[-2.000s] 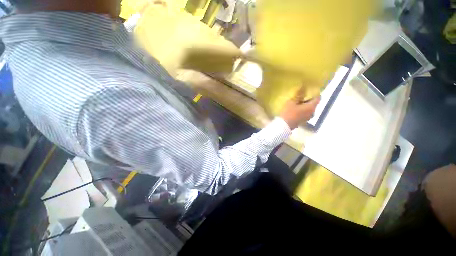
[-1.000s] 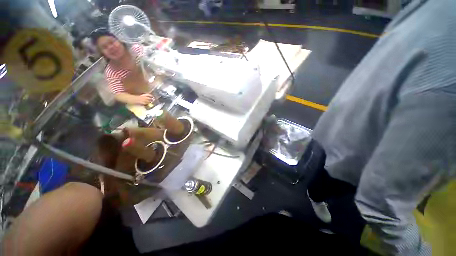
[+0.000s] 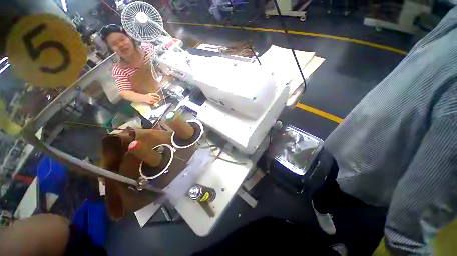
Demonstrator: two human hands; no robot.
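Neither of my hands is in view. Nearest in front are two brown thread cones (image 3: 151, 155) standing on white rings, one with a red top and one with a pale green top. Brown pieces (image 3: 114, 197) hang beside them. A small can (image 3: 202, 193) stands on the white table (image 3: 228, 175) of the neighbouring machine. The white sewing machine (image 3: 238, 87) is behind. A blurred bare skin shape (image 3: 35, 235) at the bottom left may be an arm; no hand shows on it.
A person in a red-striped shirt (image 3: 131, 77) sits behind the machine, hands on a pale piece. A person in a grey-striped shirt (image 3: 396, 130) stands close at right. A round "5" tag (image 3: 46, 50) hangs at upper left. A foil-lined bin (image 3: 295, 152) stands beside the table.
My view has swung from the yellow panel and screen to the neighbouring machine. Since one second ago, the striped shirt has shifted right in view and the skin shape lower and left.
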